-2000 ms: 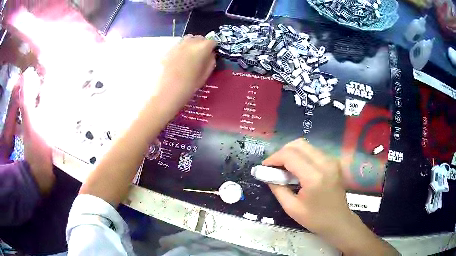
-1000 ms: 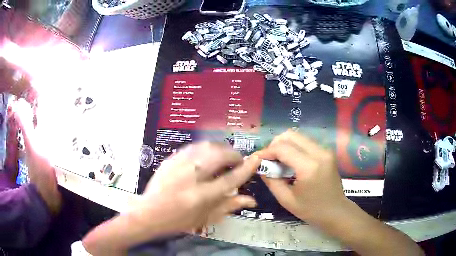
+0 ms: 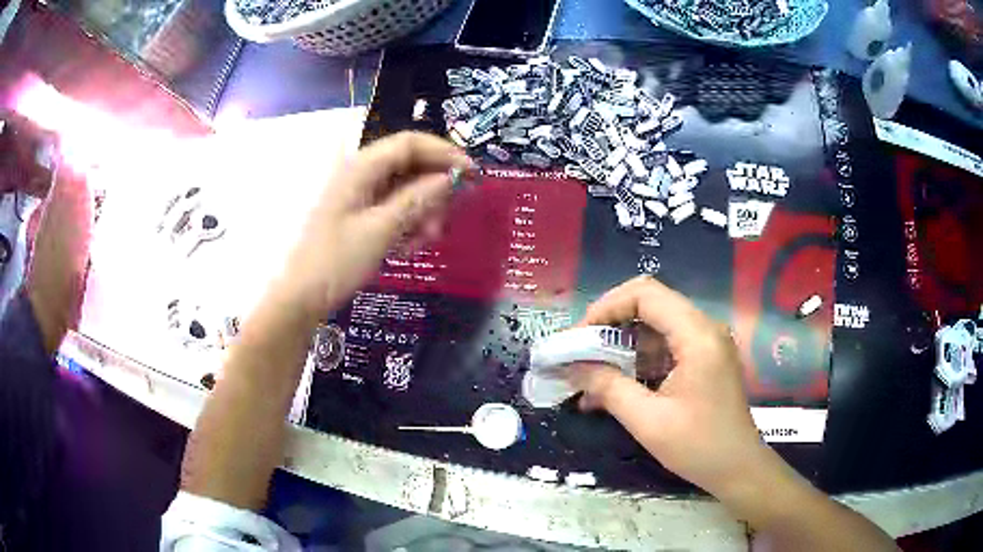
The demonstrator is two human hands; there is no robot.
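Observation:
My right hand point(image 3: 690, 399) holds a white rounded plastic housing point(image 3: 582, 361) above the mat, with a row of dark slots along its upper edge. My left hand point(image 3: 383, 210) is raised at the lower left of a pile of small white-and-black insert pieces point(image 3: 582, 119). Its thumb and finger are close together at a tiny spot; whether they pinch a piece is unclear. A small round white pot point(image 3: 497, 426) with a bluish edge stands near the table edge, with a thin pale stick point(image 3: 437, 429) beside it. Two small white pieces point(image 3: 561, 475) lie right of the pot.
A perforated basket point(image 3: 356, 27), a phone point(image 3: 507, 24) and a blue-green bowl point(image 3: 733, 32) line the back. Units lie on the glaring white sheet point(image 3: 286, 162) at left and at far right point(image 3: 951, 372). Another person's arm point(image 3: 56, 248) is at left.
My left hand has moved from beside the housing up and left to the pile's edge, uncovering the pot and stick. The housing in my right hand has turned, showing a broader side. The view has shifted.

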